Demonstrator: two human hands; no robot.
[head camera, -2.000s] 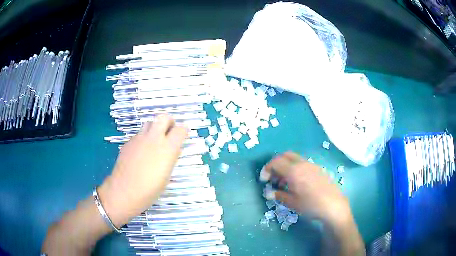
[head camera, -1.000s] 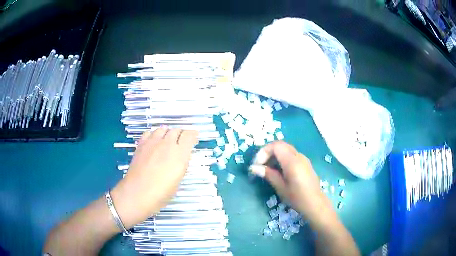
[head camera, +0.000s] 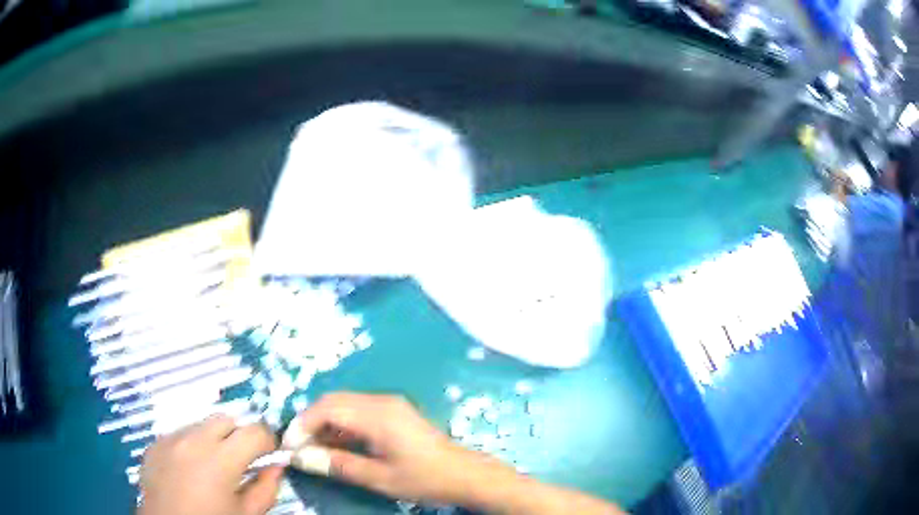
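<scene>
My left hand (head camera: 207, 465), blurred and cut off by the bottom edge, is closed around a silvery shaft (head camera: 270, 461). The shaft's end sticks out between its thumb and fingers. My right hand (head camera: 368, 448) pinches at that end with thumb and forefinger, both with white fingertip coverings. Whether a square lies between them is hidden. A ladder-like row of metal shafts (head camera: 166, 347) lies beyond my left hand, over a yellow card (head camera: 176, 239). Small whitish square pieces (head camera: 312, 327) lie in a pile beside the row. More loose squares (head camera: 489, 414) lie beyond my right forearm.
A large whitish plastic bag (head camera: 368, 191) in two lobes lies beyond the piles. A blue tray (head camera: 751, 412) with thin silvery shafts stands at right. A dark tray (head camera: 18, 402) with shafts is cut off at left. A person's blue clothing (head camera: 875, 236) shows at far right.
The view has swung right, showing more of the blue tray and the aisle. My hands, apart before, now meet at the shaft's end.
</scene>
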